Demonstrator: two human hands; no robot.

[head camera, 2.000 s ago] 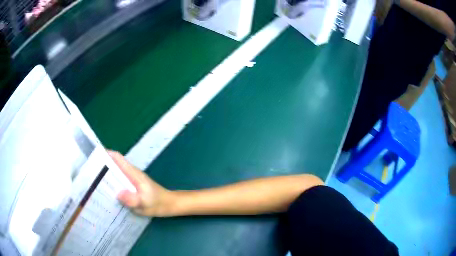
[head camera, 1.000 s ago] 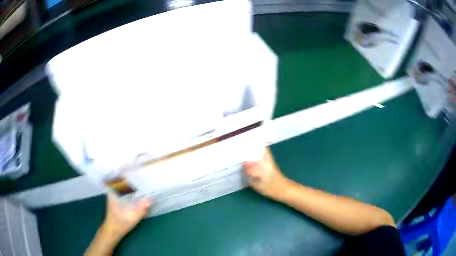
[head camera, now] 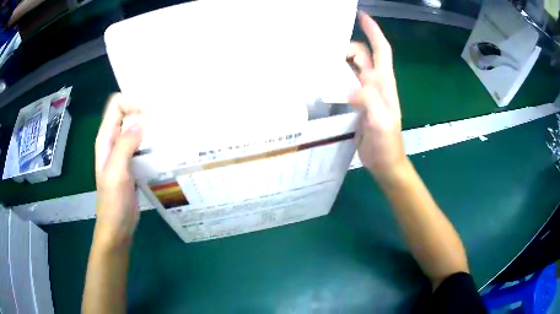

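Observation:
A white retail box (head camera: 258, 196) stands open above the green table, its printed face with dense text and a small coloured patch towards me. A large white flap rises at its top, and its upper part is glaring white. My left hand (head camera: 120, 165) holds the box's left side near the top. My right hand (head camera: 381, 110) is at the right side near the opening, thumb at the rim, fingers raised along the flap. The inside of the box is mostly hidden by glare; a grey patch shows near my right thumb.
A loaded inner tray (head camera: 40, 138) with printed papers lies on the belt at left. Stacked white boxes (head camera: 24, 264) are at the table's left end. Another retail box (head camera: 503, 55) stands on the belt at right. A white edge rail (head camera: 442, 136) crosses behind the box. A blue stool (head camera: 528, 294) is at lower right.
Both hands have moved up from the box's lower edge to its sides near the opening. The printed face now shows more fully, and the view has shifted left, showing more of the tray.

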